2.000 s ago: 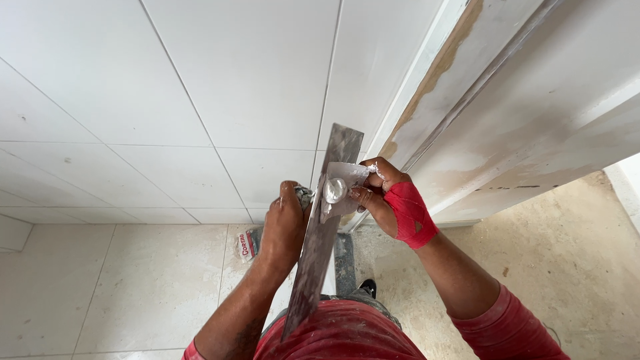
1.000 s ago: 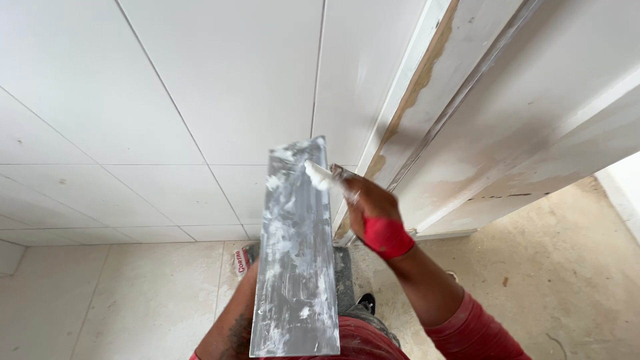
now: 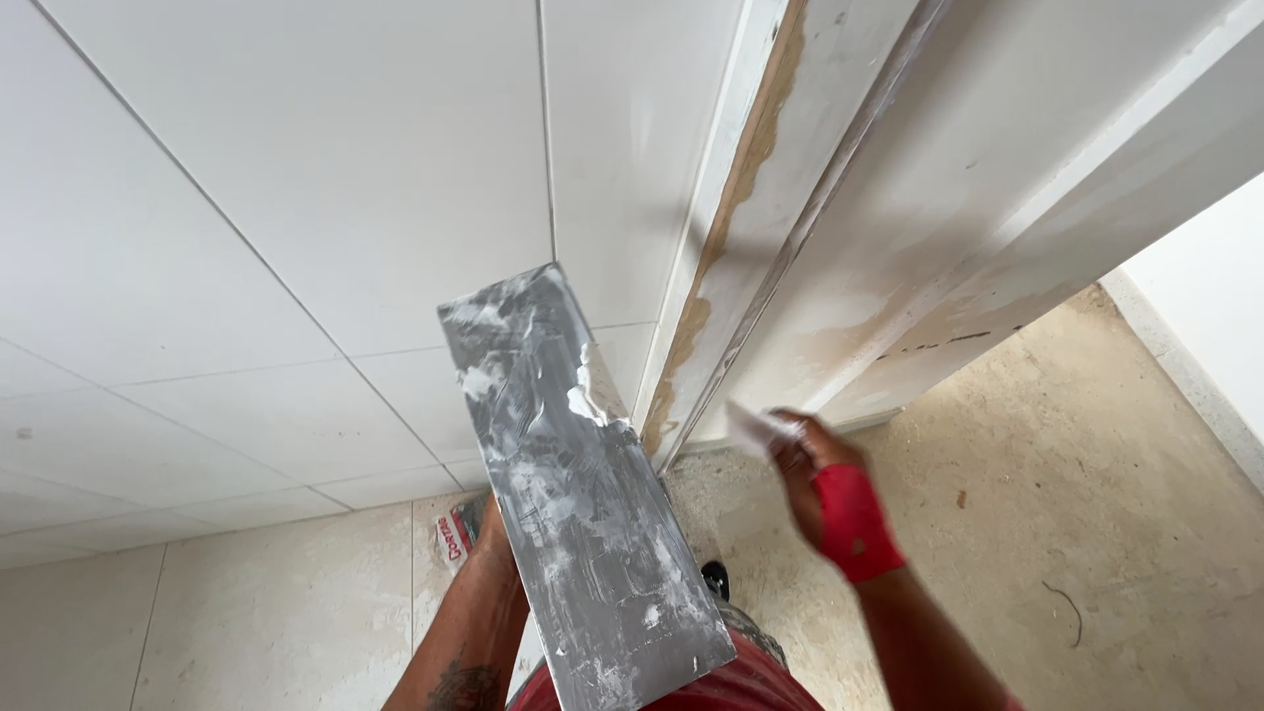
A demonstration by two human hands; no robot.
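A long metal plastering trowel (image 3: 583,504), smeared with white filler, lies face up across the middle of the view. A thick dab of the white filler (image 3: 591,395) sits at its right edge. My left hand (image 3: 499,528) is under the trowel and mostly hidden by it; the grip itself does not show. To the right, away from the trowel, my right hand (image 3: 815,474), with a red wrap round the palm and wrist, holds a small pale filling blade (image 3: 760,427), blurred and pointing up and left.
White tiled wall (image 3: 415,178) stands at the left. A door frame (image 3: 726,237) with a brown unpainted strip runs beside it, then a patched white door (image 3: 918,217). A bag with red print (image 3: 454,538) is on the tiled floor (image 3: 286,583), by the wall.
The trowel, edge-on two seconds ago, now shows its broad face. My right hand, at the trowel's upper end one second ago, has moved away to the right with the small blade.
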